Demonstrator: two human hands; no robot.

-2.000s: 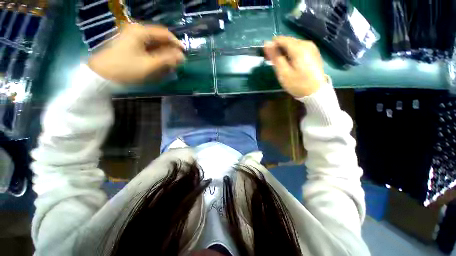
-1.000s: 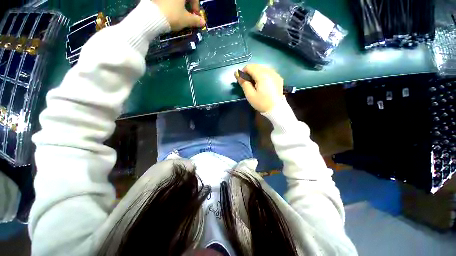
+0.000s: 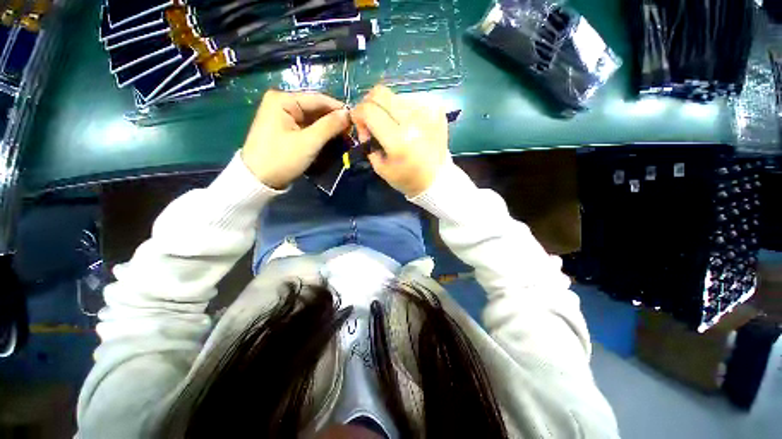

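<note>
My left hand [image 3: 296, 137] and my right hand [image 3: 399, 137] meet at the bench's front edge, fingertips together. A dark display module [image 3: 327, 174] with a pale edge hangs below my left fingers, held by its amber tail end. My right hand holds a black flex cable [image 3: 363, 153]; its other end sticks out right of the hand. The joint between tail and cable is mostly hidden by the fingertips. A fanned pile of cabled display modules [image 3: 154, 53] lies at upper left, screens left, black cables right.
A clear blister tray [image 3: 420, 43] lies ahead, with a screen at its left. A shiny bag of cables [image 3: 549, 53] lies right of it. Black cable bundles [image 3: 690, 47] stand at far right. Full blister trays [image 3: 19, 51] are at far left. A black dotted crate [image 3: 729, 231] is lower right.
My left hand has come back from the tray area with a display module. My right hand has moved left with the black cable, and both hands now meet at the bench edge.
</note>
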